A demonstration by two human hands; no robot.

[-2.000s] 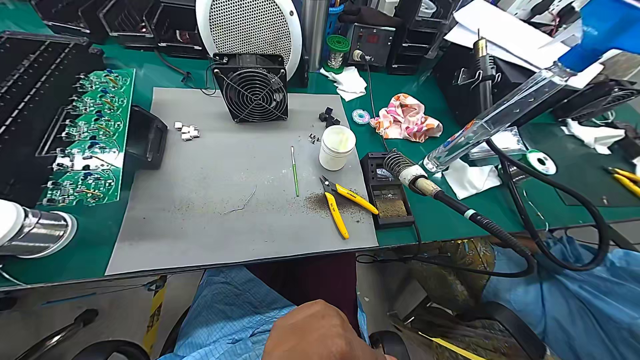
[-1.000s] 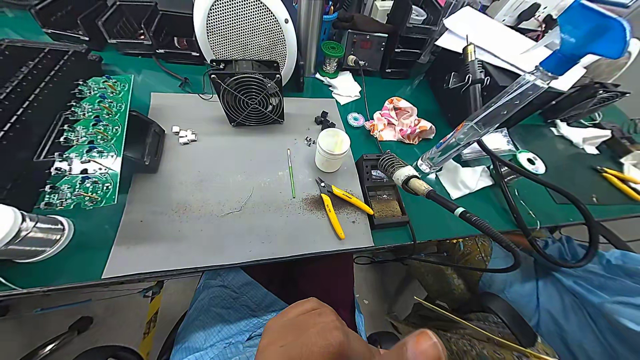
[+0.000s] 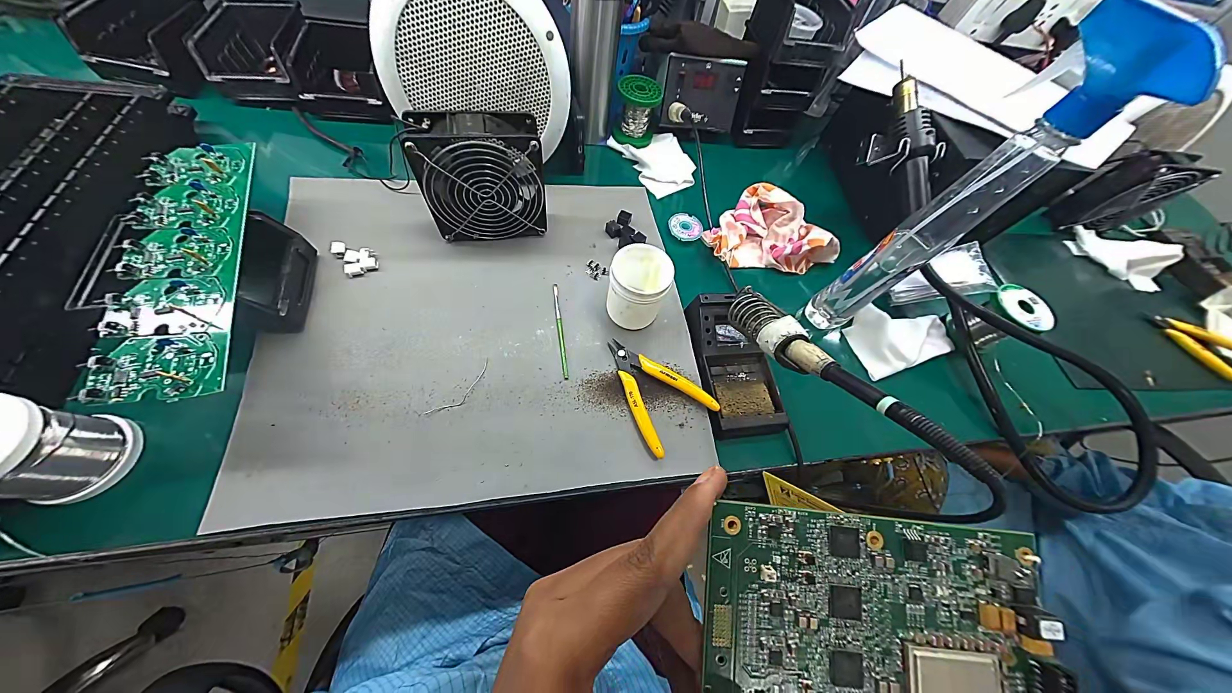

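My left hand [image 3: 611, 592] is at the lower centre, in front of the table edge. It holds a populated green circuit board [image 3: 799, 587] at its left edge, one finger reaching the upper left corner and others passing behind. My right hand is not visible. Beyond them, yellow-handled flush cutters [image 3: 637, 395] lie with jaws apart on the grey mat [image 3: 385, 443]. Left of the cutters is a thin green-handled tool [image 3: 561, 337]; behind them stands a white lidded jar [image 3: 639, 287]. A thin wire strand [image 3: 462, 395] lies nearer the mat's middle.
A soldering iron [image 3: 799, 346] rests in its holder [image 3: 739, 371], its cable looping right. A fan [image 3: 486, 183], white connectors [image 3: 356, 260] and black parts [image 3: 626, 231] are at the back. Left are green boards [image 3: 183, 279] and a solder spool [image 3: 82, 457]. A co-worker's blue sleeve [image 3: 1136, 558] is at right.
The green circuit board has come into view at the lower right, held at its left edge. My left hand has risen beside it, with a finger now extended toward the mat's corner.
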